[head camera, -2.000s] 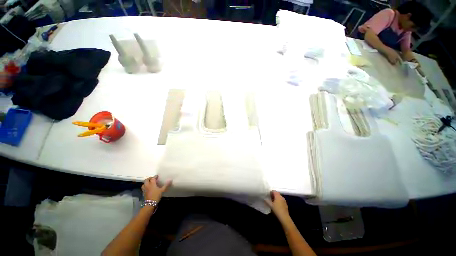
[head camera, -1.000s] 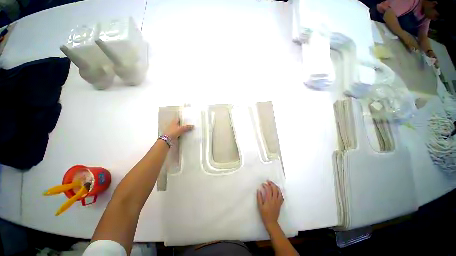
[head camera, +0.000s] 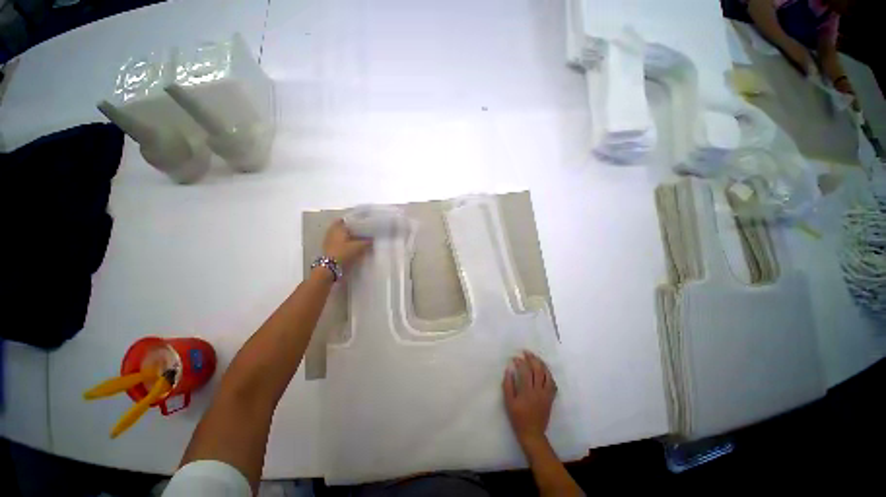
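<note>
White vest-shaped panels lie stacked in front of me, with stepped edges along the straps and U cutout. A grey-beige backing board shows under them. My left hand is at the top of the left strap, fingers on or around its end; the fingertips are partly hidden. My right hand lies flat on the panel body at the right, fingers slightly spread, holding nothing. A red glue pot stands at the left with two yellow-orange handles in it.
A panel stack lies at the right, with more white panels behind it. Two pale grey blocks stand at the far left. Black fabric is at the left edge. A cord bundle and a person's arm are at the right.
From near the table's front edge, my hands moved onto the panels. In the last second the straps shifted and the left strap's end bunched at my left hand. My right hand barely moved.
</note>
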